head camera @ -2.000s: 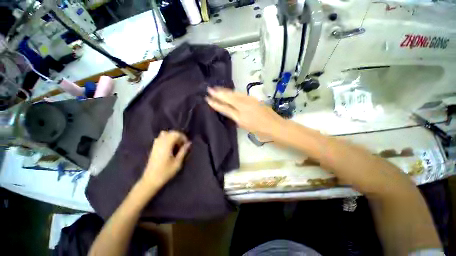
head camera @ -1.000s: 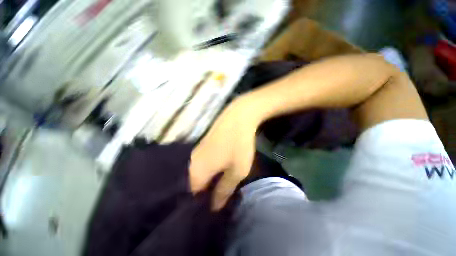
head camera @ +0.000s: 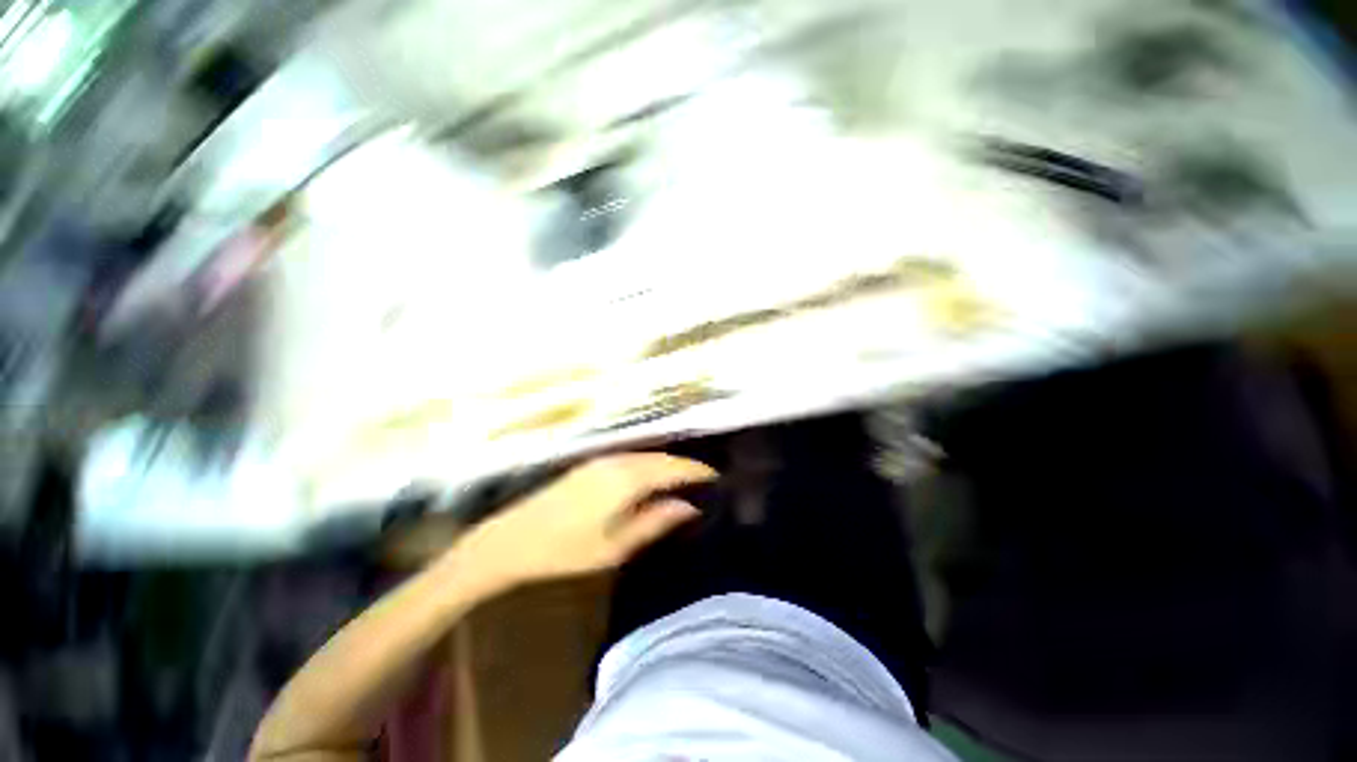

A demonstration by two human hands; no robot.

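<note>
The whole view is blurred. My left hand (head camera: 640, 499) reaches in from the lower left, just below the table's front edge, with thumb and fingers pointing right over dark material (head camera: 804, 536) at my lap. Whether the fingers pinch any of it cannot be told. My right hand is not in view. A large dark mass, possibly cloth (head camera: 1116, 521), fills the area below the table at the right; its folds and edges are not clear.
The worn white machine table (head camera: 833, 350) spans the view, with brown chipped patches along its front. A dark slim object (head camera: 1064, 167) lies at its right. A grey metal part (head camera: 584, 216) shows near the middle. A brown box (head camera: 528, 655) stands below the table.
The view has swung back towards the table front. The right hand and arm seen on the dark cloth have left view. The left hand now shows at the table edge, and the garment has left the tabletop.
</note>
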